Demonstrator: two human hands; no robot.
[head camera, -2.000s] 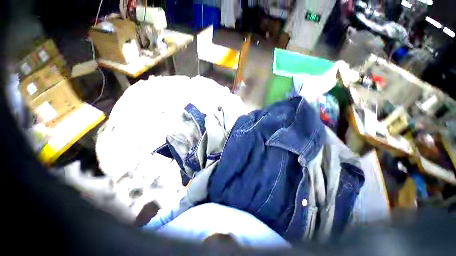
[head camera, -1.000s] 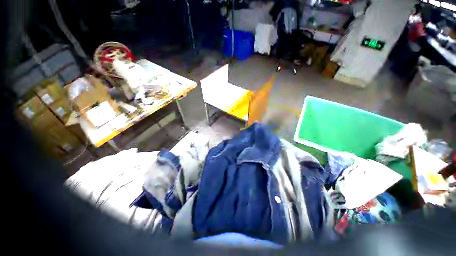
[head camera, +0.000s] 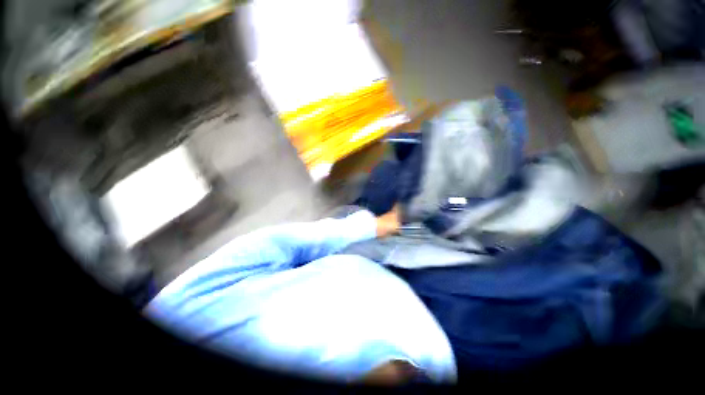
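A bulky armful of dark blue and grey denim jackets (head camera: 526, 293) lies in front of me at the centre and right, blurred by motion. A grey part with a blue edge (head camera: 464, 158) stands up at its top. My left hand (head camera: 388, 223) shows small and blurred at the end of a light blue sleeve, against the near left side of the denim. Its fingers are mostly hidden by the cloth, so its grip is unclear. My right hand is not in view.
A white and orange chair or stand (head camera: 340, 116) is ahead at upper left. A table edge (head camera: 131, 46) crosses the far upper left. A white flat thing (head camera: 156, 194) lies low at left. A pale pillar base with a green sign (head camera: 649, 116) is at upper right. Grey floor shows between them.
The view has swung and tilted down. The chair is much nearer, and the white heap and green bin are out of view. The denim now lies further right, and my left sleeve and hand have appeared.
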